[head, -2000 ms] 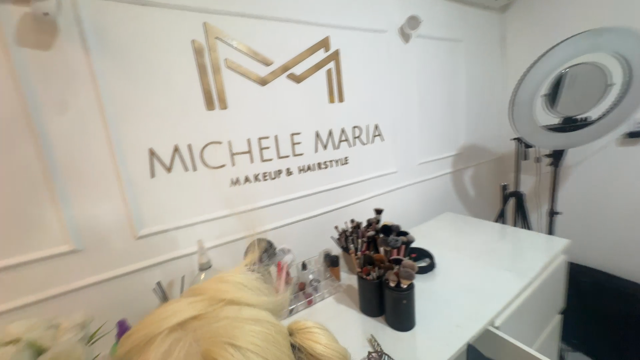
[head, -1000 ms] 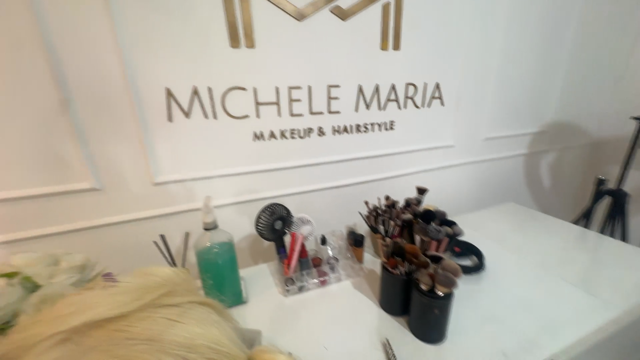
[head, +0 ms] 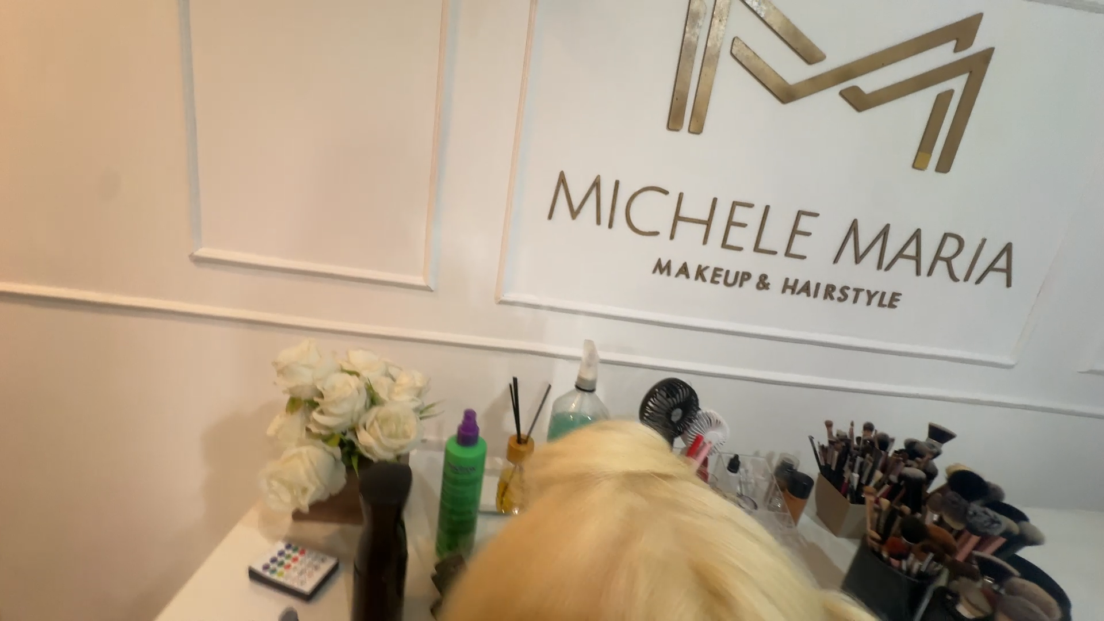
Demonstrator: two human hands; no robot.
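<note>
Neither my left hand nor my right hand shows in the head view. Blond hair on a person's head [head: 621, 535] fills the bottom middle, hiding part of the white table [head: 224, 569] behind it. Left of the hair stand a green bottle with a purple spray top [head: 462, 487] and a dark bottle [head: 382, 539]. A reed diffuser [head: 515, 474] is beside the green bottle. Just behind the hair are a clear spray bottle with green liquid [head: 576, 414] and a black handheld fan [head: 669, 410].
White roses [head: 341, 410] stand at the table's left, with a small remote control with coloured buttons [head: 293, 567] in front. Makeup brushes in holders [head: 884, 578] crowd the right side, near a clear acrylic organizer [head: 759, 487]. A white panelled wall [head: 310, 155] with raised lettering rises behind.
The view has swung left, bringing in the roses, the green bottle and the remote control. The ring light at the right, seen two seconds ago, is out of view.
</note>
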